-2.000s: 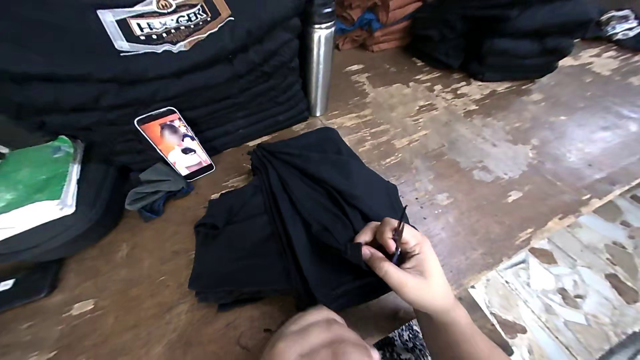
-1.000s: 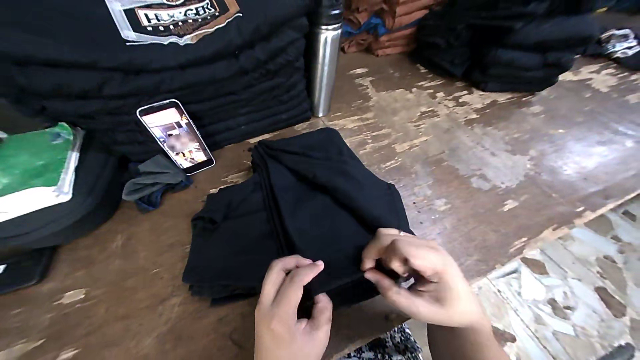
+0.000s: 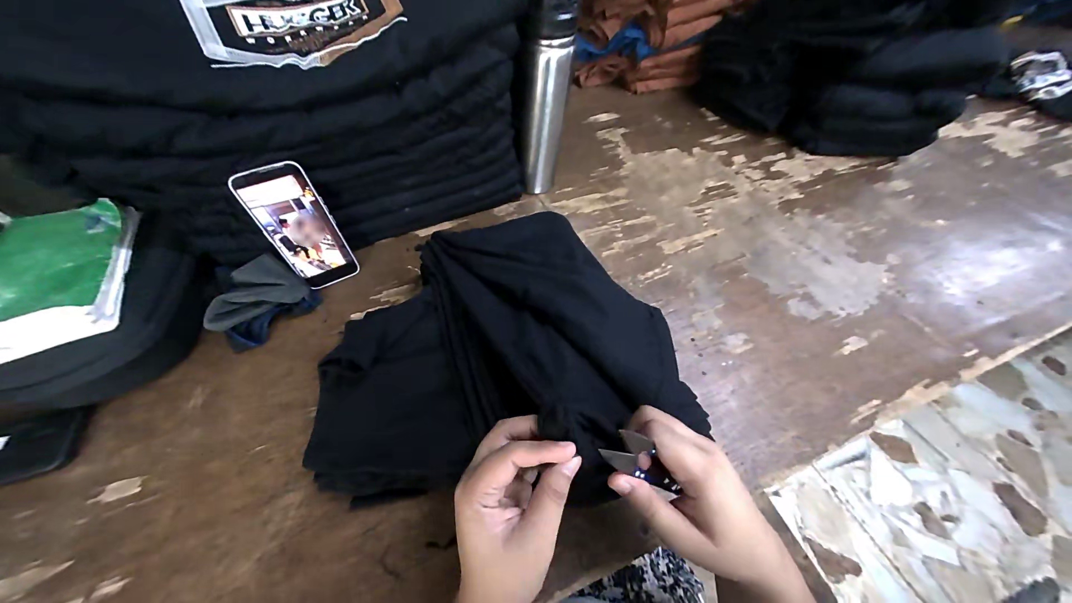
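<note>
Several folded black cloth pieces (image 3: pixel 536 318) lie stacked on the worn wooden table. At the near edge of the top piece, my left hand (image 3: pixel 519 494) pinches with thumb and forefinger; whether a thread is between the tips is too small to tell, and a bit of the black cloth rises behind them. My right hand (image 3: pixel 687 486) holds small thread snips (image 3: pixel 632 461), their two blades apart and pointing toward my left fingertips, over the cloth. The handles are mostly hidden in my palm.
Behind the cloth, a smartphone (image 3: pixel 295 224) leans on a tall stack of black garments (image 3: pixel 402 167), with a steel bottle (image 3: pixel 548 117) beside it. Gray cloth scraps (image 3: pixel 255 293) and a green-and-white packet (image 3: pixel 63 268) are at left. Brown (image 3: pixel 662 42) and black fabric piles (image 3: pixel 846 84) stand behind.
My left hand has moved right, from lying on the cloth's near edge to pinching near my right hand. The snips' blades now show apart, and the cloth's near part is bunched up.
</note>
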